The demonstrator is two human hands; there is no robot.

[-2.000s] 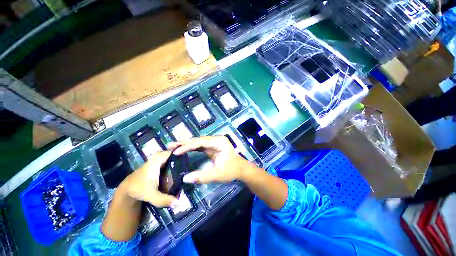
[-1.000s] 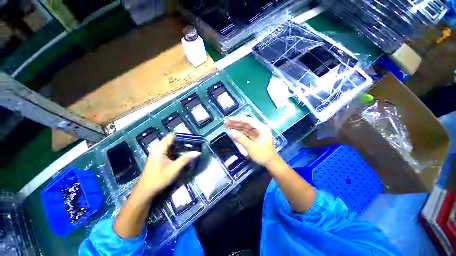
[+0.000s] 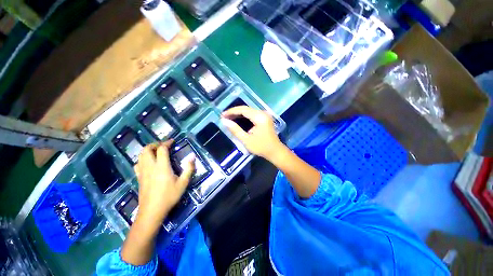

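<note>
A clear blister tray (image 3: 125, 112) holds two rows of black phone units, those in the back row showing pale labels. My left hand (image 3: 161, 180) grips a dark phone unit (image 3: 195, 166) by its edges, low at a front-row pocket. My right hand (image 3: 256, 132) is over the right end of the front row, partly covering a dark unit (image 3: 236, 108). Its thumb and finger are close together; whether they hold something tiny cannot be seen. A dark unit (image 3: 216, 144) lies in the pocket between my hands.
A blue bin (image 3: 50, 218) of small parts stands left of the tray. A white bottle (image 3: 162, 21) stands on a wooden board (image 3: 119, 75) behind. A film-wrapped tray (image 3: 346, 56) and white scrap (image 3: 274, 62) are back right. A blue perforated stool (image 3: 367, 156) and cardboard box (image 3: 448, 86) are right.
The view has shifted, so the tray sits higher and further left. My left hand has lowered the raised, tilted phone unit to the tray. My right thumb and finger have drawn closer together.
</note>
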